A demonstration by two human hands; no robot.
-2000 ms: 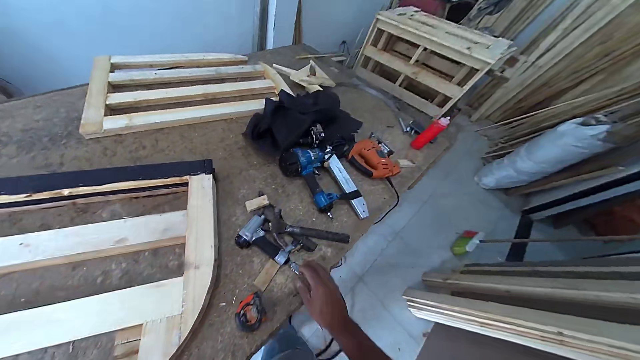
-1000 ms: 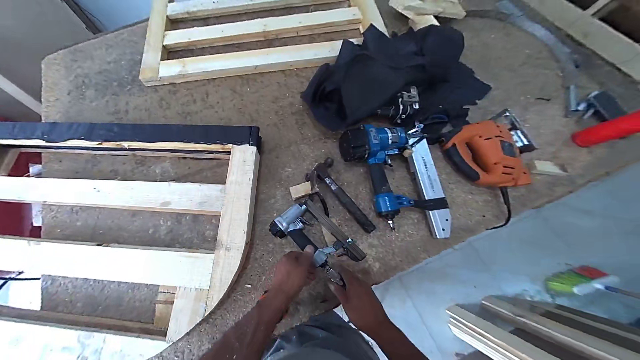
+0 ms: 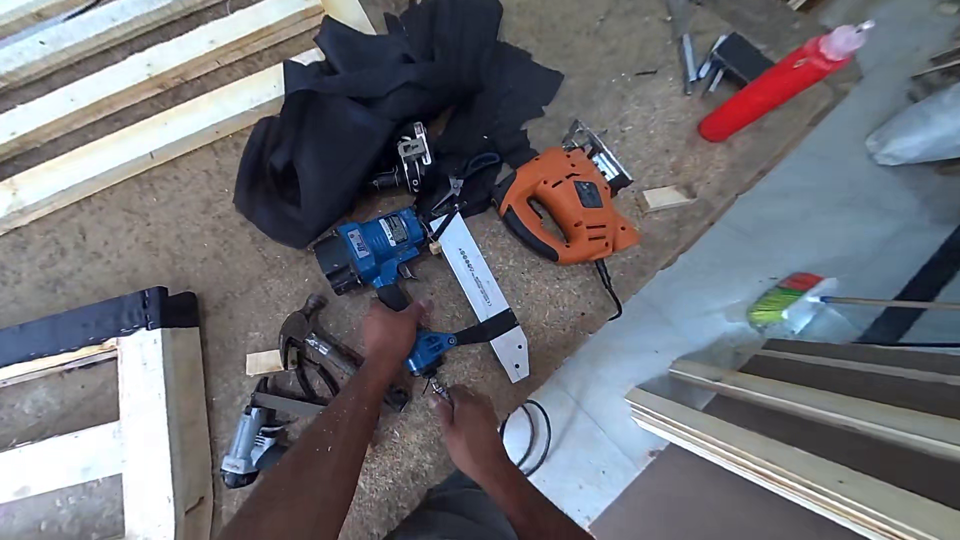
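My left hand (image 3: 391, 331) is closed around the black handle of a blue pneumatic nailer (image 3: 379, 247) lying on the workbench. My right hand (image 3: 466, 424) grips a metal air-hose coupling (image 3: 440, 388) at the end of that handle; whether the two are joined I cannot tell. Left of my hands lie a claw hammer (image 3: 301, 324) and a smaller grey pneumatic stapler (image 3: 247, 442). An orange jigsaw (image 3: 566, 206) rests right of the nailer. Scissors (image 3: 457, 185) lie on black fabric (image 3: 337, 127) behind it.
Wooden slatted frames lie at the upper left (image 3: 225, 97) and lower left (image 3: 150, 435). A red bottle (image 3: 780, 86) is near the bench's right edge. Beyond that edge are a broom head (image 3: 787, 300) on the floor and stacked boards (image 3: 750, 442). A wood scrap (image 3: 666, 198) lies beside the jigsaw.
Both hands have moved from the grey stapler to the blue nailer. The stapler now lies left of my forearm, released. The view has moved closer to the tools.
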